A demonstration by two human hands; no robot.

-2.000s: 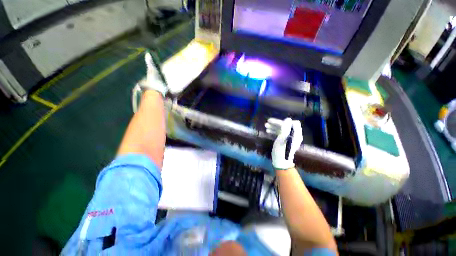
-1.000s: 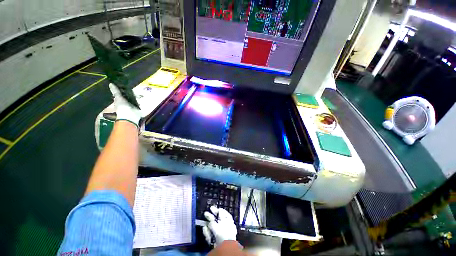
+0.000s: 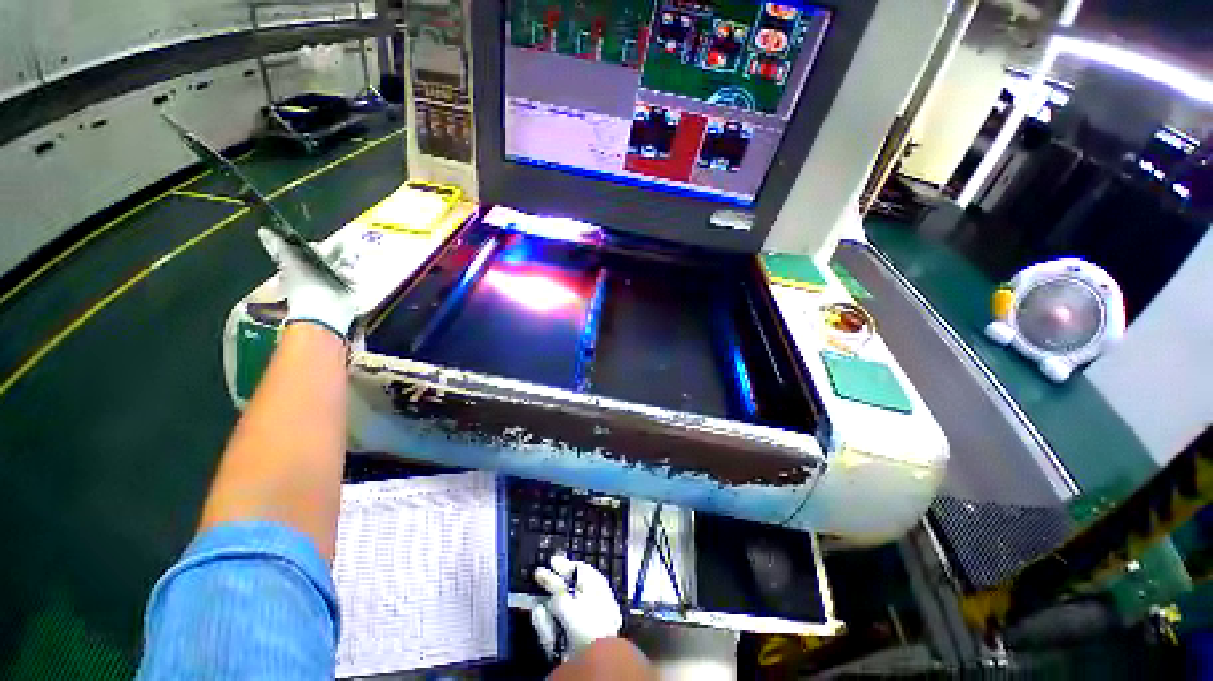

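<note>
My gloved left hand (image 3: 317, 287) grips the lower end of a dark green circuit board (image 3: 246, 186) at the machine's left side. The board is tilted and seen nearly edge-on. My gloved right hand (image 3: 581, 609) is low over the front of the black keyboard (image 3: 565, 522), with a thin dark stick (image 3: 559, 640) held in it; its fingertips are partly hidden. The AOI machine's dark opening (image 3: 665, 333) glows white, red and blue at its left. The monitor (image 3: 572, 120) above shows green board images and a red panel.
A clipboard with a printed sheet (image 3: 419, 572) lies left of the keyboard. Tweezers (image 3: 659, 559) and a black pad (image 3: 758, 572) lie right of it. Green pads (image 3: 867, 382) and a small red piece (image 3: 847, 319) sit on the machine's right side. A white fan (image 3: 1060, 319) stands beyond.
My right hand has come down from the machine's front edge to the keyboard. My left hand still holds the board, now turned more edge-on. The monitor picture has changed.
</note>
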